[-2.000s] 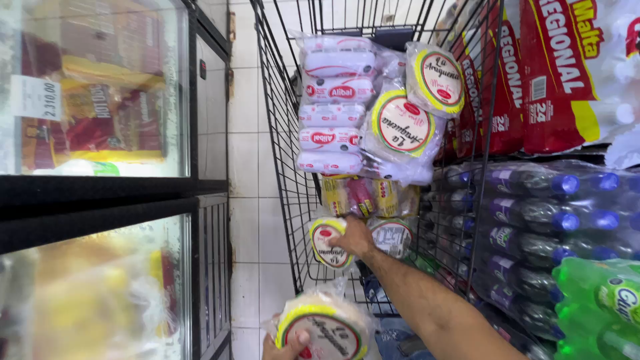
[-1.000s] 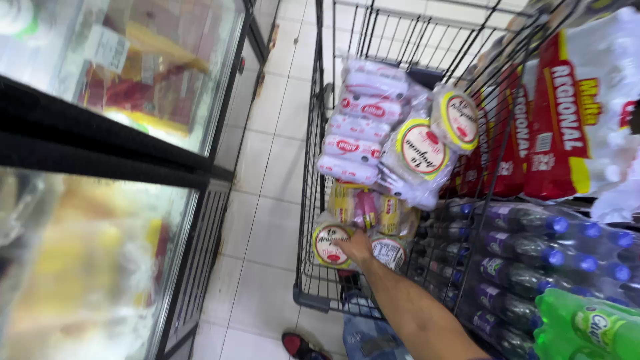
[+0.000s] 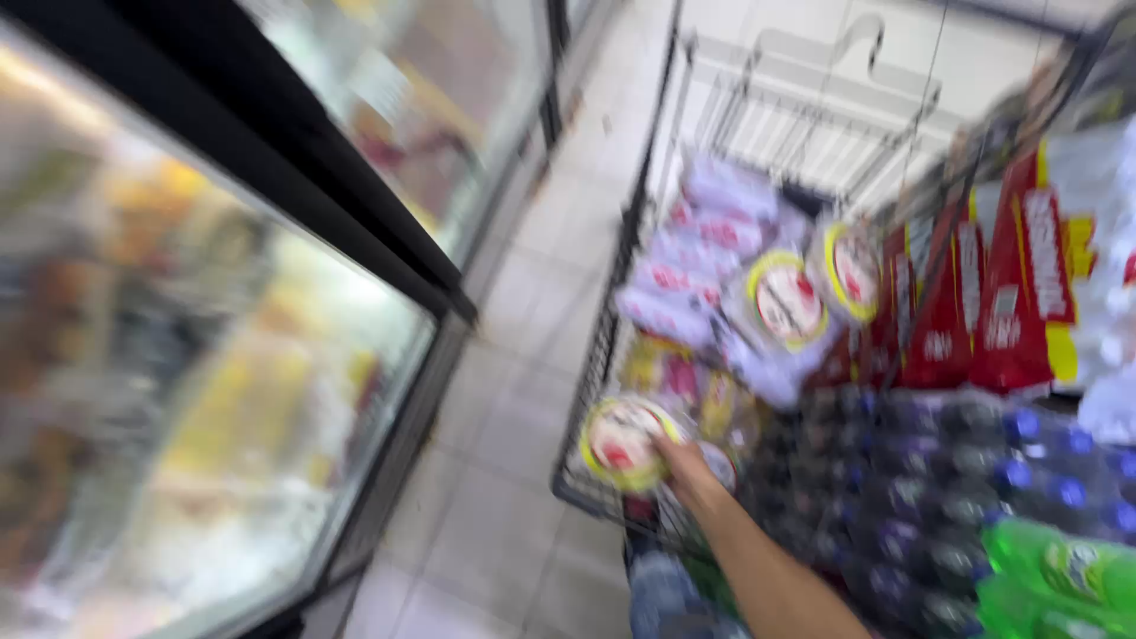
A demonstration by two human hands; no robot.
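Note:
My right hand [image 3: 685,463] grips the edge of a round package with a yellow-rimmed label [image 3: 625,444], at the near end of a black wire shopping cart [image 3: 612,293]. Beyond it in the cart lie yellow and pink packets [image 3: 679,374], a stack of white plastic-wrapped packages with red print [image 3: 697,257], and two more round yellow-labelled packages, one [image 3: 787,300] resting on the stack and the other [image 3: 850,271] beside it. Motion blurs the view. My left hand is out of the frame.
Glass-door coolers [image 3: 293,426] with black frames stand on the left. Right of the cart are red multipacks [image 3: 1021,284], shrink-wrapped dark bottles with blue caps [image 3: 941,479] and green bottles [image 3: 1061,577]. Pale floor tiles [image 3: 497,444] run between cooler and cart.
Two seconds ago my left hand held another round package at the bottom; hand and package have left the view. My right hand stays on its package. The view has turned.

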